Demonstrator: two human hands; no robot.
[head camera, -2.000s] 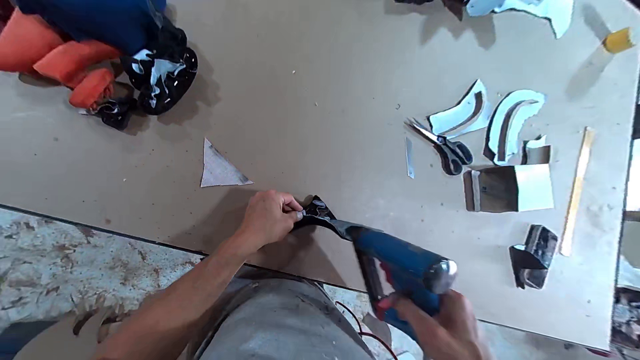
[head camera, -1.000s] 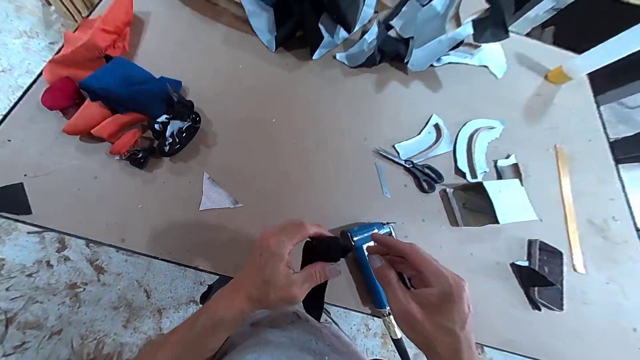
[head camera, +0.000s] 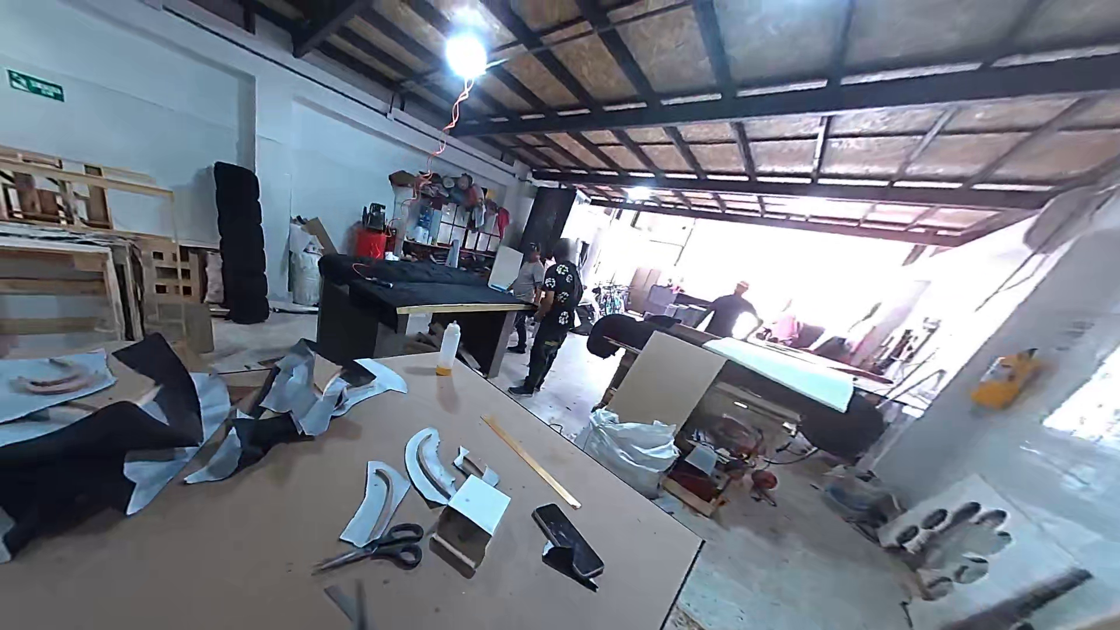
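Note:
Neither my left hand nor my right hand shows in the head view now. On the table, black-handled scissors (head camera: 378, 549) lie beside curved white-faced scraps (head camera: 376, 503). Another curved scrap (head camera: 429, 464) sits behind an open cardboard box (head camera: 468, 525). To the right of the box, a dark phone (head camera: 569, 540) rests on a black scrap. A wooden strip (head camera: 531, 462) lies diagonally behind the phone. The blue tool seen earlier is out of view.
Black and pale offcuts (head camera: 175, 420) are heaped at the table's left. A bottle with a yellow base (head camera: 448, 350) stands at the far edge. Beyond are a black-covered table (head camera: 429, 284), several people, one in a patterned dark outfit (head camera: 556, 306), and a white sack (head camera: 628, 451).
The view has swung up and right to the workshop. Both hands have left view, with the blue tool and black piece that were between them a second ago.

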